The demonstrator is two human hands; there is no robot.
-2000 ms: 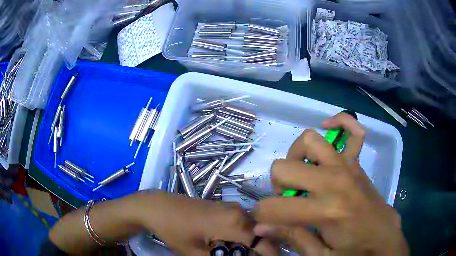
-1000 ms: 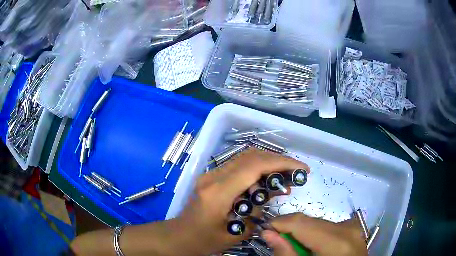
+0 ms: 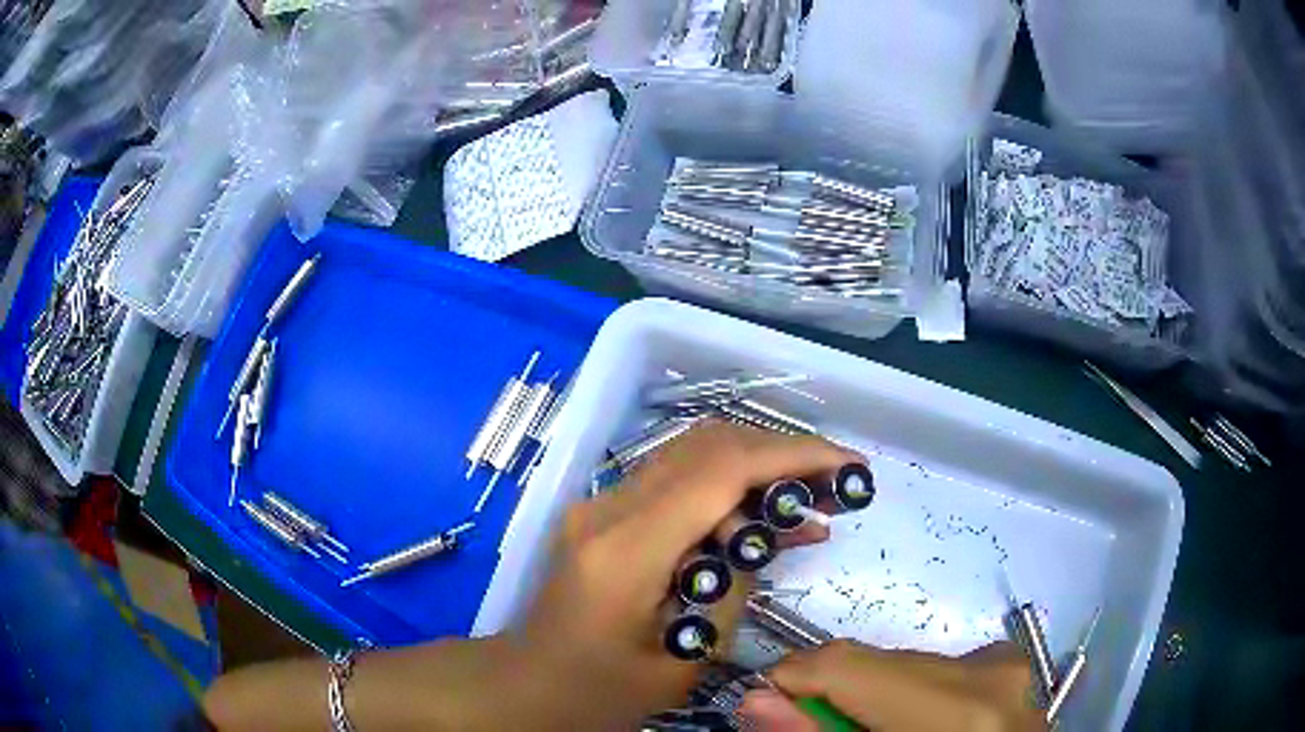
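My left hand (image 3: 630,551) holds several metal cylinders (image 3: 751,545) side by side over the white tray (image 3: 1166,572). Their dark round ends with bright rings and pale centres face me. My right hand (image 3: 902,686) is at the lower edge, partly cut off, closed around the green-handled utility knife (image 3: 827,714). The knife's tip is close to the lowest cylinder end; I cannot tell if it touches. Loose cylinders (image 3: 784,621) lie in the tray below and behind my left hand, partly hidden. Two more cylinders (image 3: 1033,644) lie at the tray's right. Dark specks and curls dot the tray floor.
A blue tray (image 3: 387,322) with a few cylinders adjoins at left. Behind stand a clear box of cylinder rows (image 3: 608,215), a box of small printed pieces (image 3: 1081,243) and a printed sheet (image 3: 508,186). Tweezers (image 3: 1141,412) lie beyond the white tray. Plastic bags (image 3: 329,100) hang at left.
The view has shifted since two seconds ago, and the cylinders are now raised with ends showing. Since one second ago, my right hand and knife have moved slightly down; the held cylinders have shifted slightly.
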